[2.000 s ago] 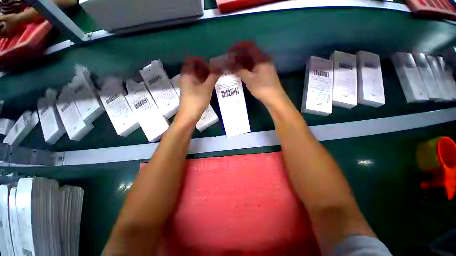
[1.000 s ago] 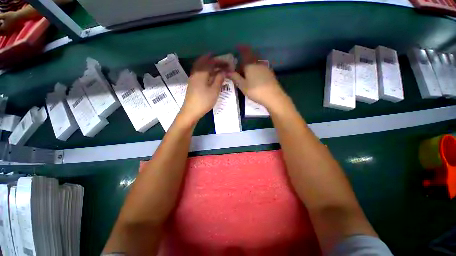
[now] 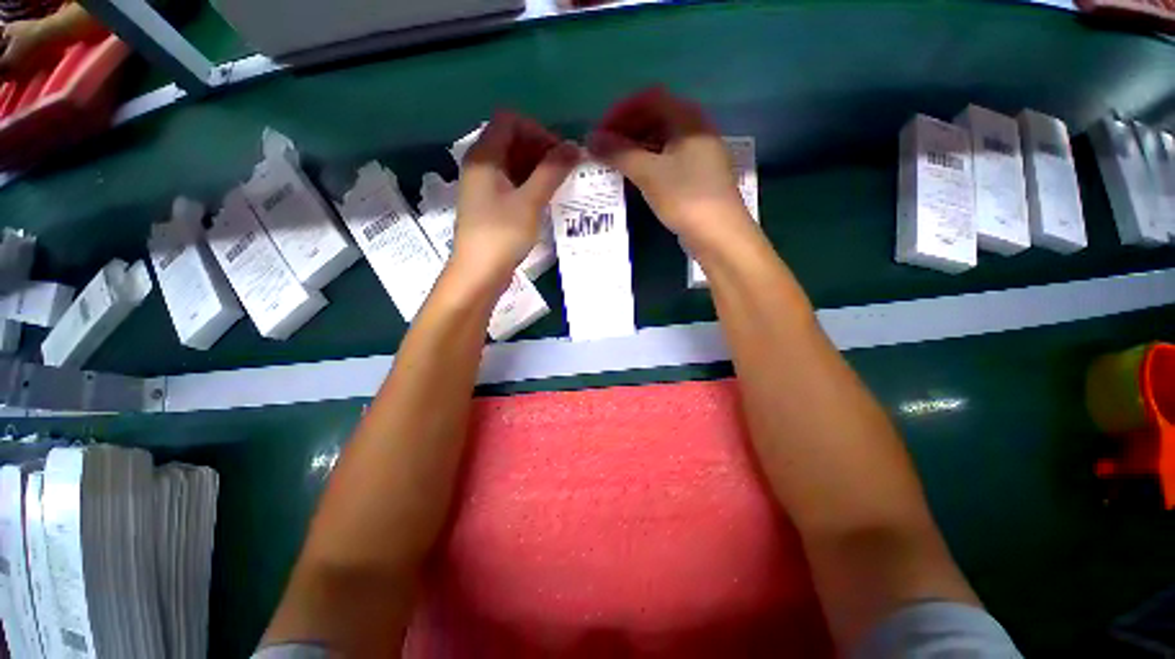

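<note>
A slim white carton (image 3: 595, 264) lies in front of me on the green conveyor belt (image 3: 825, 193), its near end by the pale guide rail (image 3: 902, 331). My left hand (image 3: 505, 193) and my right hand (image 3: 673, 161) are bare and meet at its far end, fingertips pinching there; the fingers are slightly blurred and hide the end flap. Another carton (image 3: 744, 174) lies partly behind my right hand. Several cartons with raised end flaps (image 3: 389, 238) lie at the left. Several cartons with square ends (image 3: 938, 193) stand in a row at the right.
A red foam mat (image 3: 606, 502) lies below my forearms. A bundle of long white pieces (image 3: 123, 554) is at lower left. An orange and yellow object (image 3: 1140, 406) is at far right. A grey bracket (image 3: 155, 39), a red tray (image 3: 58, 97) and another person's hand (image 3: 26, 45) are at upper left.
The cartons on the belt have shifted to the right. My hands let go of one carton, now behind my right hand, and hold another at its far end.
</note>
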